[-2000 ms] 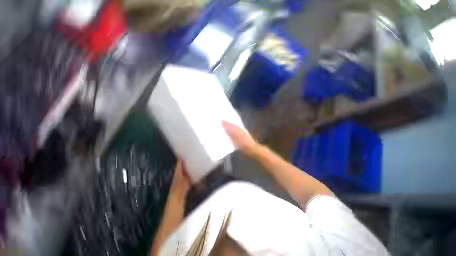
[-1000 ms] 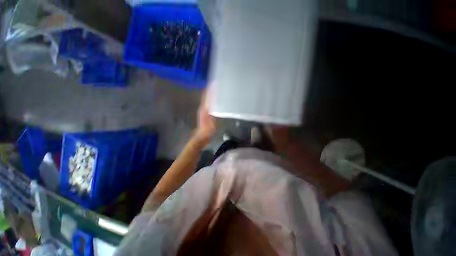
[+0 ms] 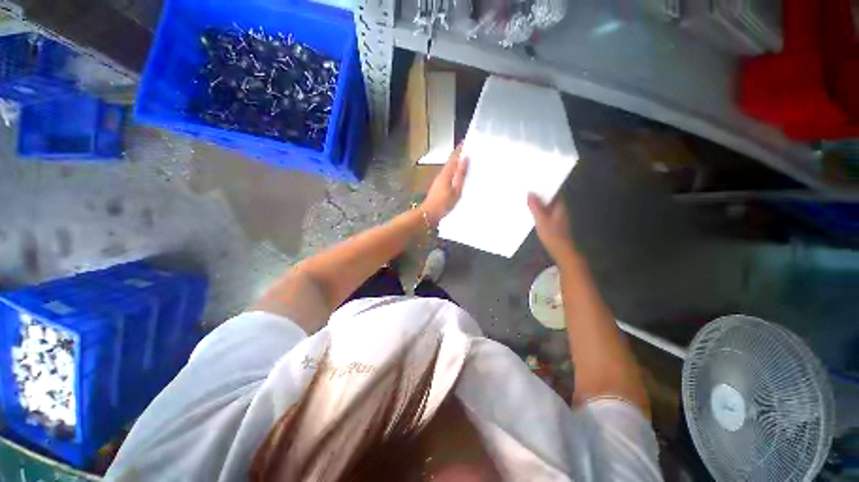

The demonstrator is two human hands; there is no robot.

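A thick white block, which looks like a stack of white trays (image 3: 513, 169), is held in front of me, tilted, above the floor. My left hand (image 3: 447, 188) grips its left side, with a bracelet at the wrist. My right hand (image 3: 550, 222) holds its lower right side. The fingers under and behind the block are hidden. A brown carton (image 3: 417, 108) with a white piece inside stands just beyond the block, partly hidden by it.
A blue bin (image 3: 250, 141) with dark metal parts is at the upper left. Another blue bin (image 3: 141, 320) with white parts is at the lower left. A white fan (image 3: 753, 400) stands at the lower right. A grey shelf edge (image 3: 640, 108) and a red object (image 3: 801, 80) are at the upper right.
The view has turned from the bench to the floor area. The white block is held lower and farther out, and the carton and fan have come into clear view. Both hands still hold the block.
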